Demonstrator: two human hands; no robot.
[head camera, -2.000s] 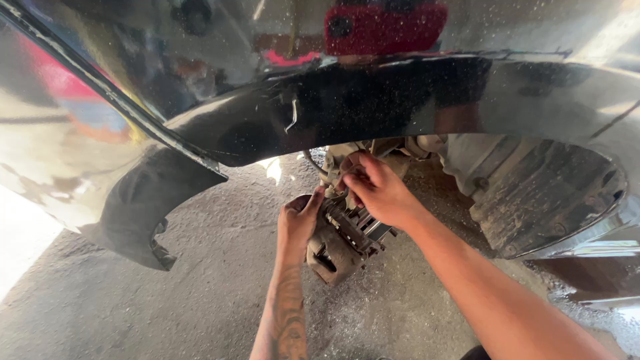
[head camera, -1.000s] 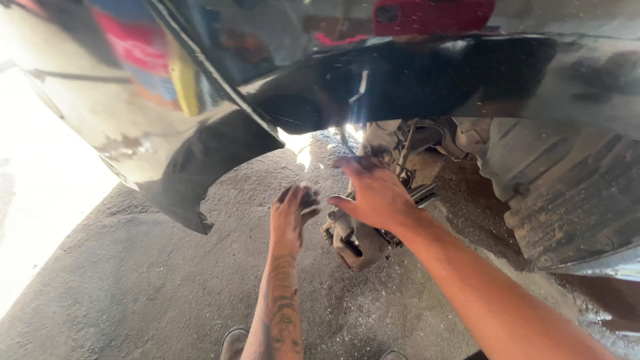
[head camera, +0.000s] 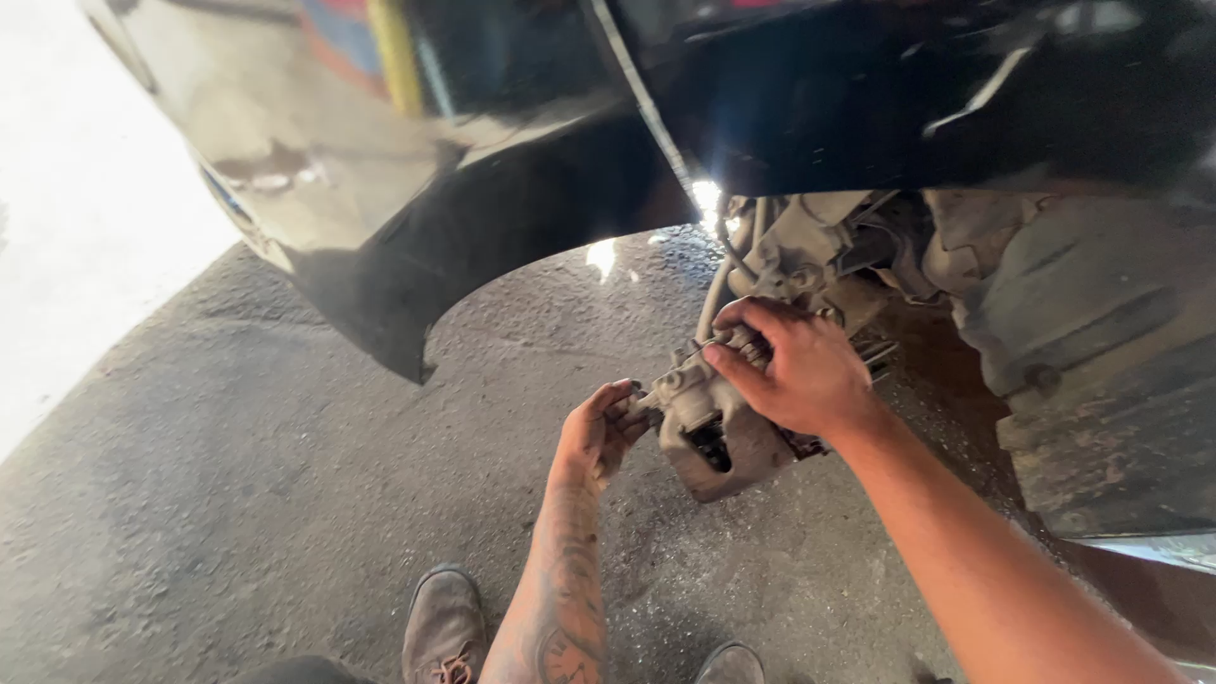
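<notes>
A brake caliper (head camera: 727, 442) hangs below the wheel arch of a dark car, its lower end above the floor. My right hand (head camera: 793, 366) lies over the caliper's upper part, thumb and fingers closed around it. At the caliper's left side is my left hand (head camera: 603, 432), its fingertips pinched at a small part; what they pinch is too small to tell. A brake hose (head camera: 714, 294) runs upward from behind the caliper. Suspension parts (head camera: 807, 242) show above my right hand.
The black edge of the wheel arch (head camera: 560, 190) curves above the hands, and the bumper's pointed lower corner (head camera: 413, 351) hangs at the left. A dirty wheel-arch liner (head camera: 1092, 380) stands at the right. Below are the concrete floor (head camera: 237, 475) and my shoe (head camera: 445, 622).
My left hand, apart from the caliper one second ago, is now at its left side. My right hand has come down onto the caliper's upper part. The view has shifted.
</notes>
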